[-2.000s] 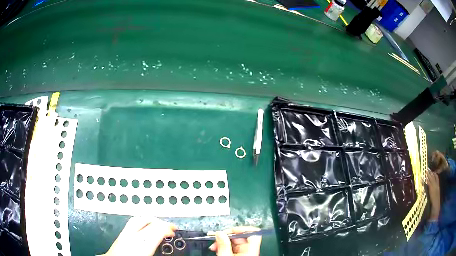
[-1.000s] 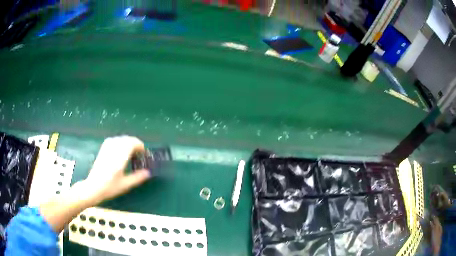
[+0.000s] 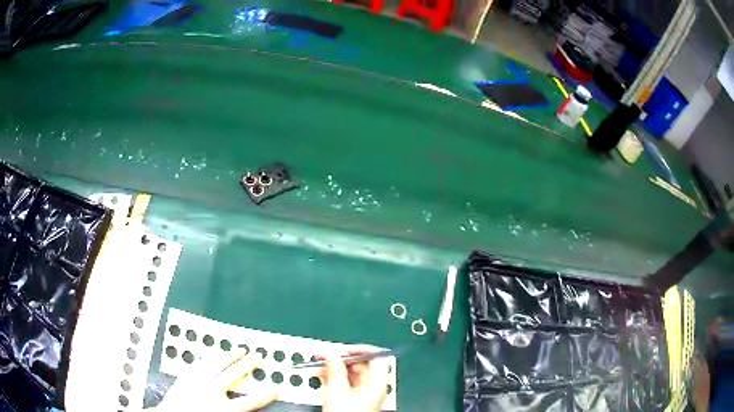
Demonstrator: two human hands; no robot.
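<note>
A black part with three shiny rings (image 3: 268, 183) lies on the green bench beyond the nearer mat. A white die-cut sheet (image 3: 282, 344) with two rows of round holes lies in front of me. My left hand (image 3: 225, 388) is over the sheet's lower left part, cut off by the bottom edge; I cannot tell whether it grips anything. My right hand (image 3: 352, 385) is over the sheet's right part and holds thin tweezers (image 3: 344, 359), whose tip points left above the holes.
Black pocketed trays stand at left (image 3: 48, 249) and right (image 3: 563, 330). Stacked white sheets (image 3: 105, 322) lie beside the left tray. Two loose rings (image 3: 398, 310) and a white pen-like tool (image 3: 447, 298) lie near the right tray. A white bottle (image 3: 574, 106) stands on the far side.
The black part, held low between the hands, then carried forward by my left hand, now lies released on the bench. My left hand has come back to the sheet; my right hand has reappeared with tweezers.
</note>
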